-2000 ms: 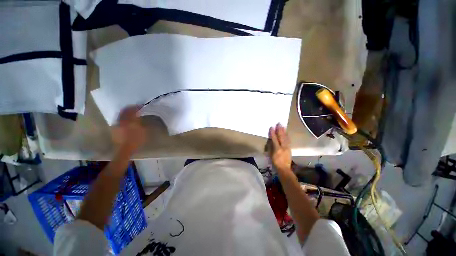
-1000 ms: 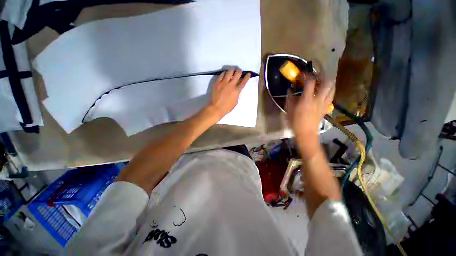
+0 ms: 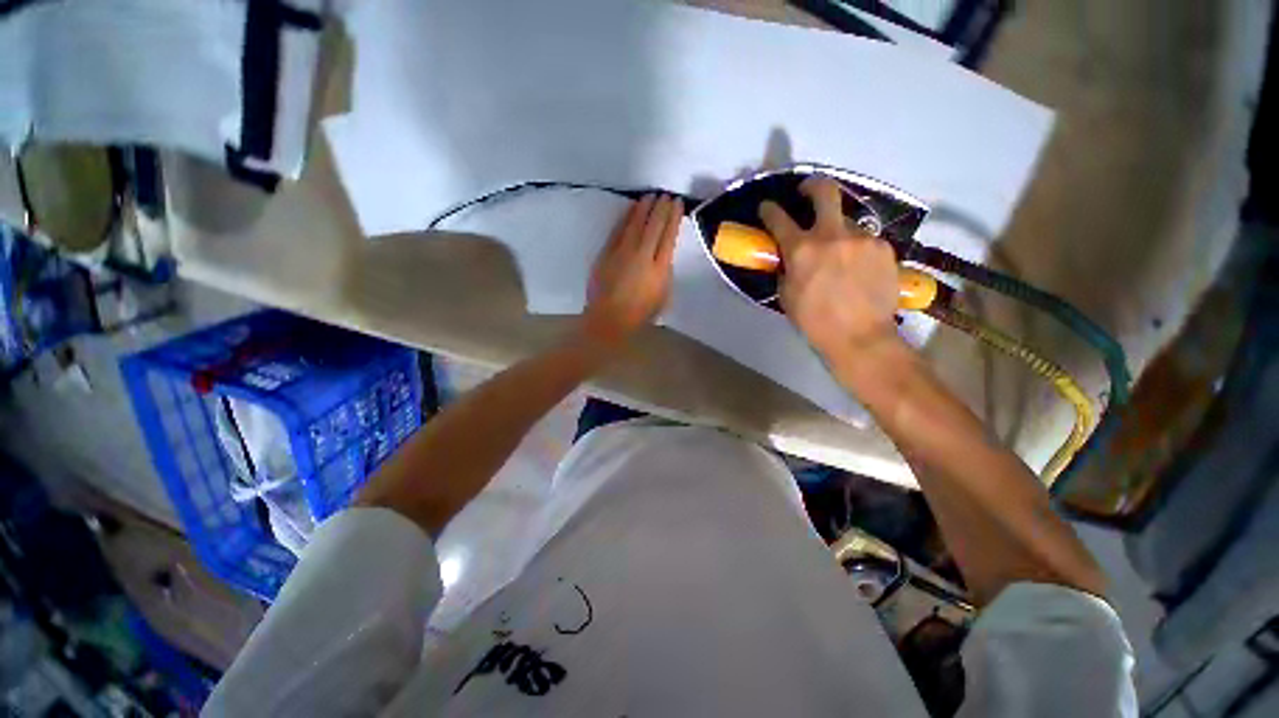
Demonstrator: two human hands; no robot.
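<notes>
The white garment panel [image 3: 505, 84] lies on the beige table, with a thin dark curved seam line across it. The steam iron [image 3: 821, 232] stands on the panel's right part, its pointed tip to the left over the seam line. My right hand [image 3: 842, 281] is closed around the iron's orange-yellow handle. My left hand [image 3: 634, 274] lies on the panel just left of the iron's tip, fingers together and pressed on the seam line; it grips nothing that I can see.
Pressed white panels with dark bands [image 3: 168, 77] lie at the upper left. A blue plastic basket [image 3: 302, 421] with a tied white bundle is on the floor at left. The green hose [image 3: 1045, 297] and yellow cord [image 3: 1031, 358] trail right. A grey padded form [image 3: 1220, 463] is at right.
My right hand has taken hold of the iron and moved it from the bare cloth at right onto the panel. My left hand came onto the seam line. The view has turned.
</notes>
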